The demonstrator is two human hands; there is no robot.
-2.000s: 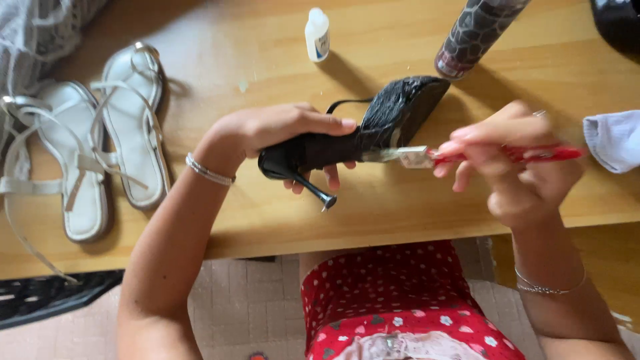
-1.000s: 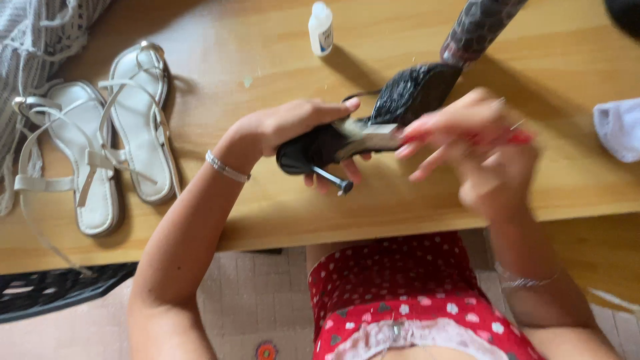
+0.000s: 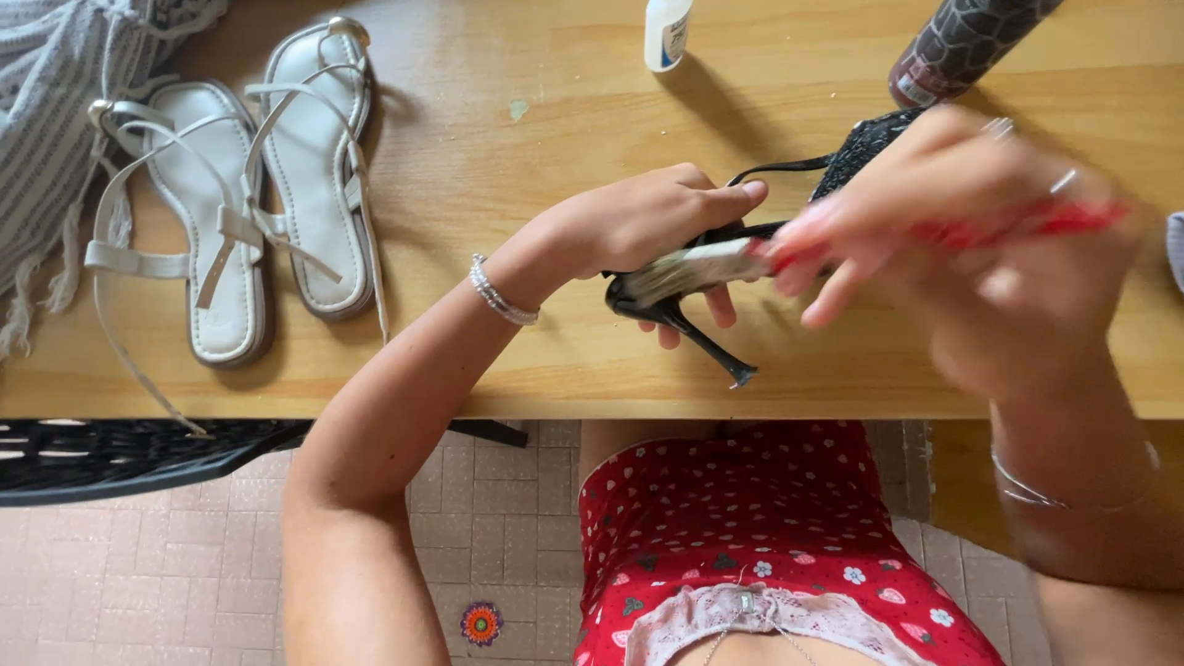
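Note:
My left hand (image 3: 647,217) grips a black high-heeled sandal (image 3: 680,319) by its heel end, thumb on top and fingertips showing beneath. The thin heel points down and to the right, toward the table's front edge. My right hand (image 3: 953,240), blurred, holds a paintbrush with a red handle (image 3: 1036,225). Its pale bristles (image 3: 680,276) lie against the sole near the heel. The sandal's textured toe part (image 3: 856,153) is partly hidden behind my right hand.
White strappy sandals (image 3: 217,222) lie at the left beside a striped fringed cloth (image 3: 46,139). A small white bottle (image 3: 667,35) and a dark patterned can (image 3: 962,46) stand at the back of the wooden table (image 3: 518,370). A black woven chair (image 3: 139,453) is below left.
The brush tip has moved left along the sole toward the heel end. My left hand keeps its hold on the sandal.

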